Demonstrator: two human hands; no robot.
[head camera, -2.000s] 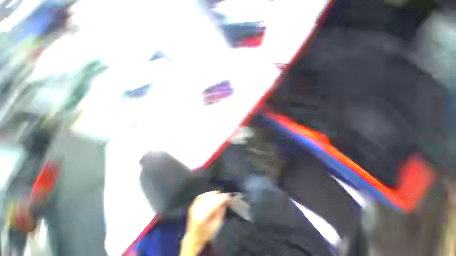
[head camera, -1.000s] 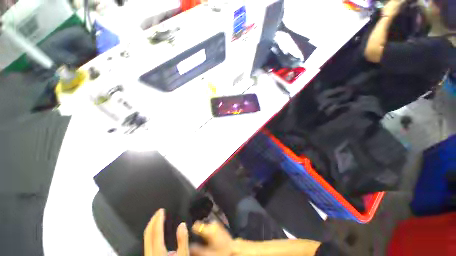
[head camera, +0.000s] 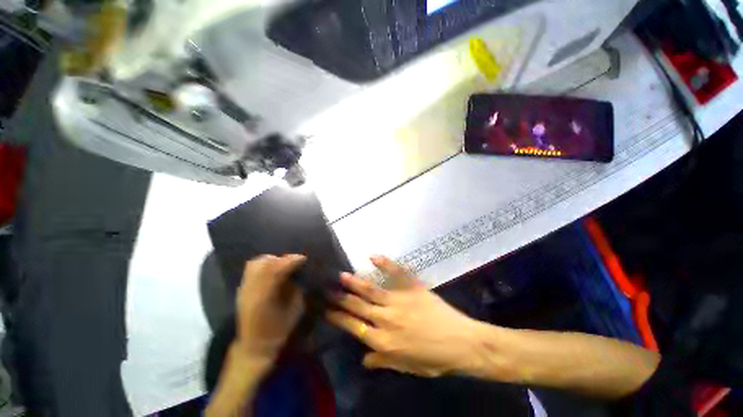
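Note:
A dark garment panel (head camera: 273, 228) lies on the white machine bed, its far edge under the bright lamp by the presser foot (head camera: 289, 169). The near part hangs over the table's front edge. My left hand (head camera: 269, 305) is on the panel's left part, fingers bent onto the cloth. My right hand (head camera: 407, 322), with a ring, rests on the panel's right edge, fingers spread. Whether either hand pinches the cloth cannot be told. The needle is lost in glare.
The white sewing machine head (head camera: 138, 130) is at upper left. A lit smartphone (head camera: 538, 128) lies right of the needle, behind the printed ruler (head camera: 505, 213). A red item (head camera: 702, 75) is at far right. Dark cloth (head camera: 69, 277) lies left. A red-rimmed blue crate (head camera: 623, 281) is below.
The view has moved closer to the needle area. The panel's far edge is now by the presser foot. Both hands have come onto the panel, and my right hand has flattened out with fingers spread.

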